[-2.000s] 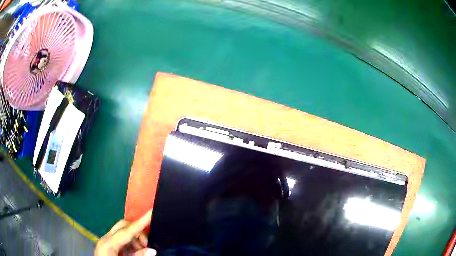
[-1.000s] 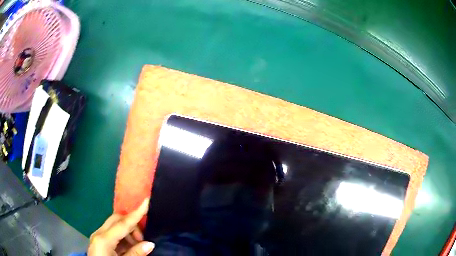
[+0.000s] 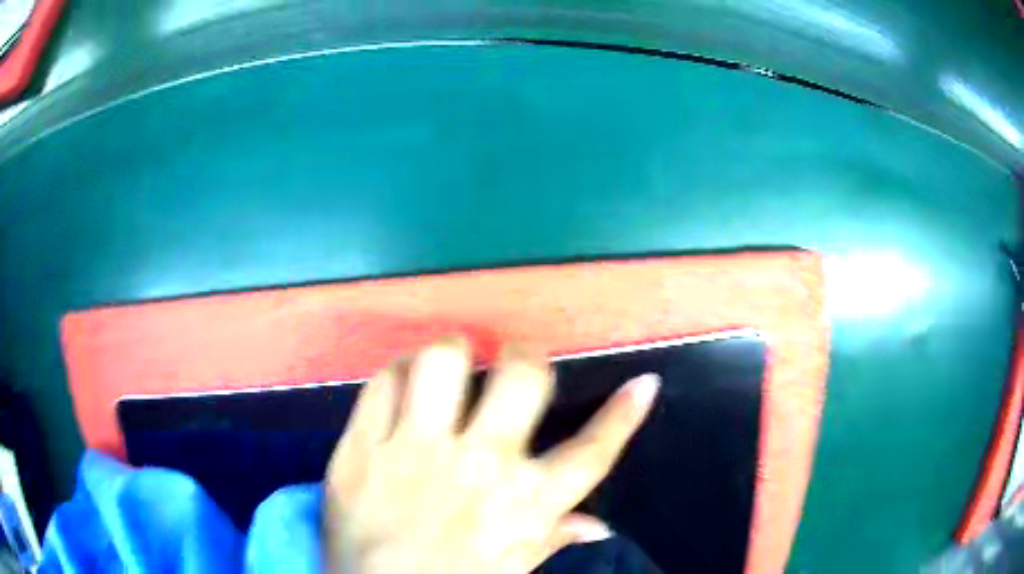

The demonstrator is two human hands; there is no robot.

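Observation:
The glossy black panel (image 3: 702, 437) lies on the orange-red foam pad (image 3: 281, 331), its thin bright top edge just inside the pad's top edge. My left hand (image 3: 472, 471), bare and slightly blurred, reaches in from the lower left in a blue sleeve (image 3: 157, 521). It is palm down over the middle of the panel with its fingers apart, and some fingertips reach across the panel's top edge. It grips nothing that I can see. The hand and sleeve hide the panel's lower left and middle. My right hand is not in view.
The glossy green bench surface (image 3: 449, 168) surrounds the pad. A dark curved seam runs across the top. A red edge shows at the top left (image 3: 28, 56) and another at the lower right (image 3: 999, 448). Part of a white item (image 3: 14, 499) shows at the lower left rim.
My left hand has moved from the panel's left edge onto its top middle. The view has swung, so the panel sits more level and the pink fan is out of sight.

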